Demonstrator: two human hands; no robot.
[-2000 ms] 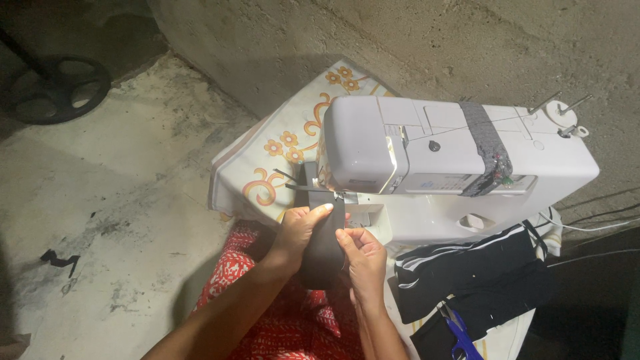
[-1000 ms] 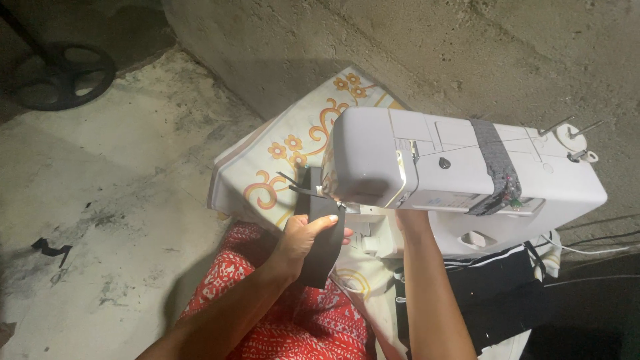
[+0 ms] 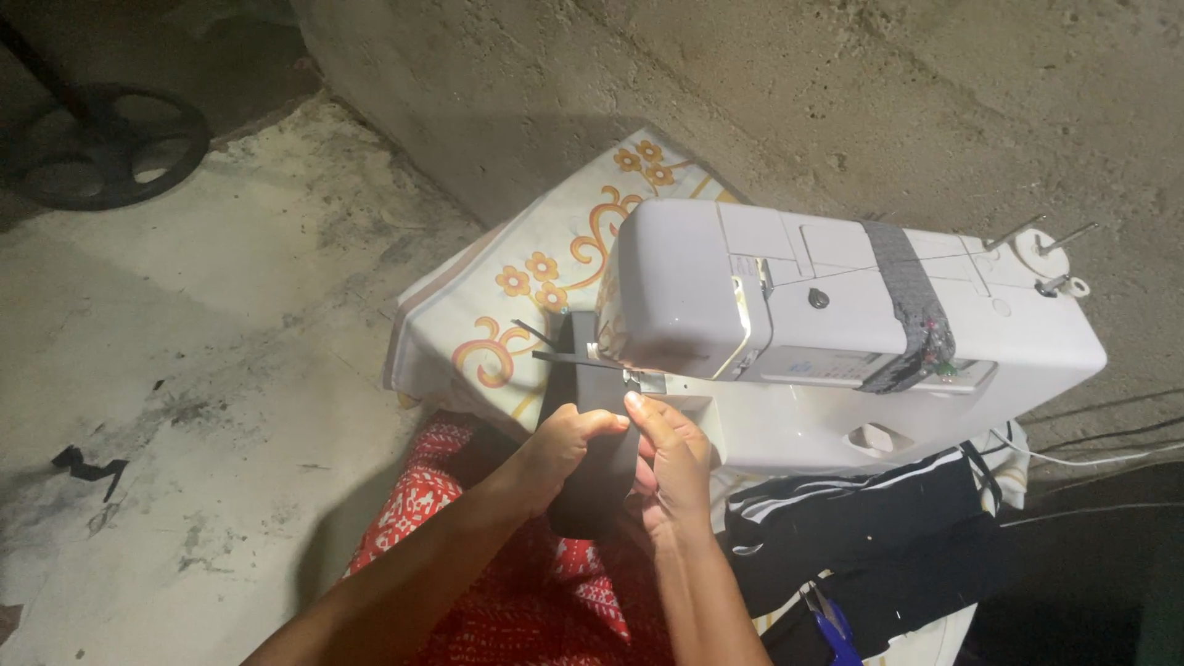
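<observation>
A white sewing machine (image 3: 832,296) stands on a table, a grey band with pins wrapped round its arm. Black fabric (image 3: 592,490) runs from under the needle area down over the table's front edge. My left hand (image 3: 560,449) grips the fabric, thumb on top, just below the presser foot. Close to its right, my right hand (image 3: 671,453) pinches the fabric's right edge between thumb and fingers. Two thin dark strips (image 3: 564,357) stick out to the left by the needle area. The needle itself is hidden by the machine's head.
Folded black fabric with white stripes (image 3: 860,527) lies right of my hands, with blue-handled scissors (image 3: 832,629) on it. A floral tablecloth (image 3: 518,324) covers the table. A concrete wall rises behind; a dark wheel-shaped base (image 3: 111,148) stands on the floor at left.
My right hand was at the fabric, then under the machine's arm a second ago, and is now back at the fabric's right edge. My left hand has stayed on the fabric.
</observation>
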